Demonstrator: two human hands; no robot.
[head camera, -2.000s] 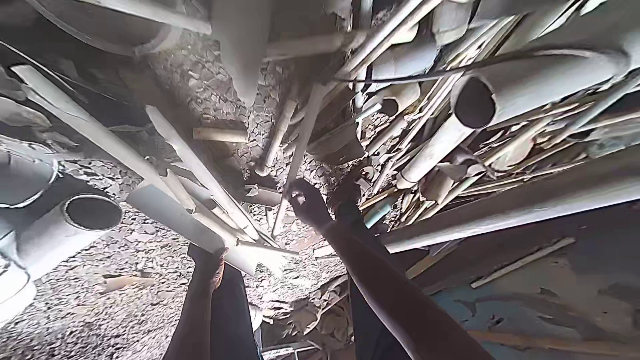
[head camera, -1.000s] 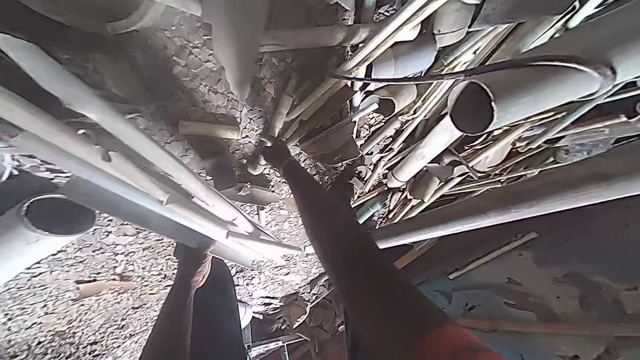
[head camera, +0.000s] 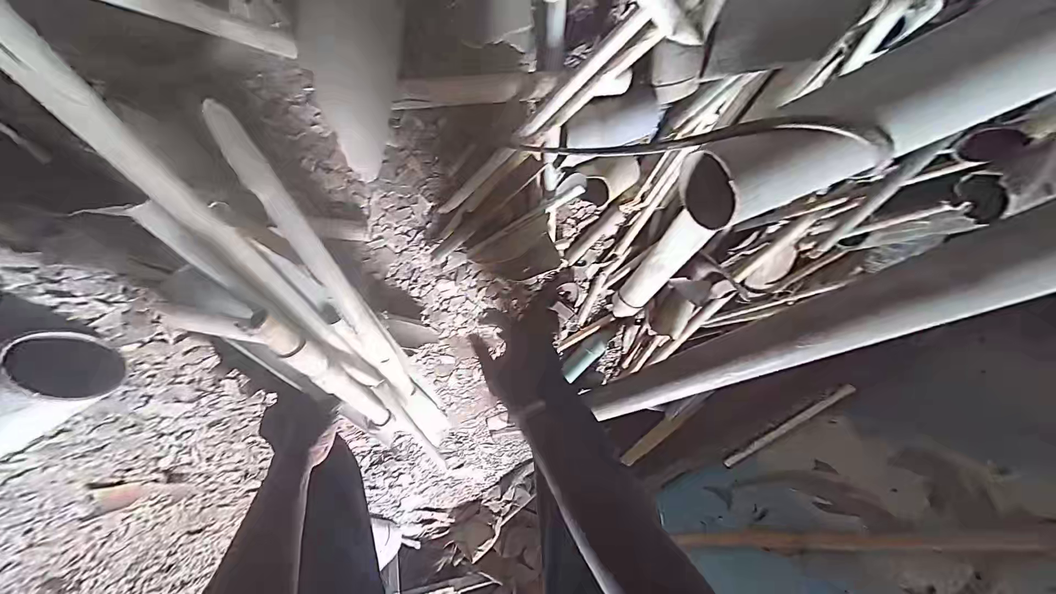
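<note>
My left hand (head camera: 301, 425) is closed around the lower part of a bundle of pale pipes and strips (head camera: 322, 330), which fans out up and to the left. A short pipe piece with a tan end (head camera: 276, 332) lies among them. My right hand (head camera: 518, 363) is to the right of the bundle, over the rubble floor, its thumb and fingers apart. Nothing shows in it. The palm and the fingers of my left hand are partly hidden by the pipes and by shadow.
Chipped rubble (head camera: 412, 247) covers the ground. At right lies a heap of thin strips and wide pipes (head camera: 660, 264), with a black cable (head camera: 627, 151) across it. One long pipe (head camera: 825, 330) runs along the heap's near side. A wide open pipe end (head camera: 62, 367) is at far left.
My right hand was on a thin strip two seconds ago, then reached farther forward to the floor. It has since drawn back with fingers apart. My left hand still holds the bundle.
</note>
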